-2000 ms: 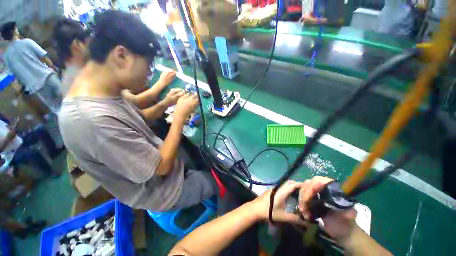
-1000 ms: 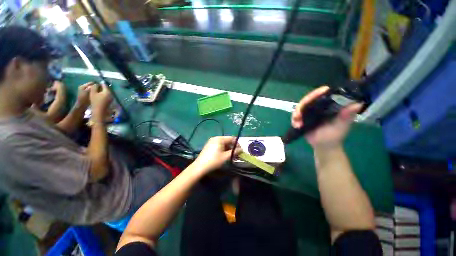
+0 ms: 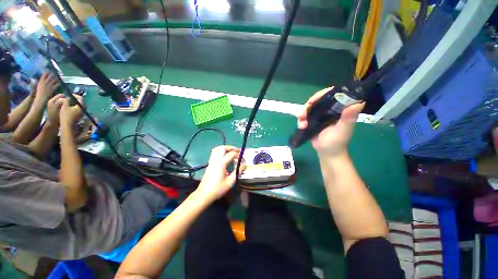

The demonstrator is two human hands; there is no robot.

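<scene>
A white device housing (image 3: 281, 158) with a dark round centre lies at the bench's near edge. A yellow-green strip (image 3: 267, 167) lies across its face. My left hand (image 3: 221, 169) is at the housing's left end, fingers closed at the strip's left end; the fingertips are partly hidden by a hanging black cable. My right hand (image 3: 332, 122) is wrapped around a black electric screwdriver (image 3: 327, 111), held tilted to the right of the housing, its lower end pointing down-left above the bench and apart from the housing.
A bright green tray (image 3: 212, 110) and scattered screws (image 3: 248, 128) lie behind the housing. A power adapter (image 3: 158, 146) with coiled cables lies left. A neighbour works at far left beside an open unit (image 3: 132, 94). Blue crates (image 3: 445, 109) stand right; banded white pieces (image 3: 426, 240) are lower right.
The view has shifted right and down. The strip, earlier slanting past the housing's front edge, now lies flat across its face. The screwdriver remains in my right hand.
</scene>
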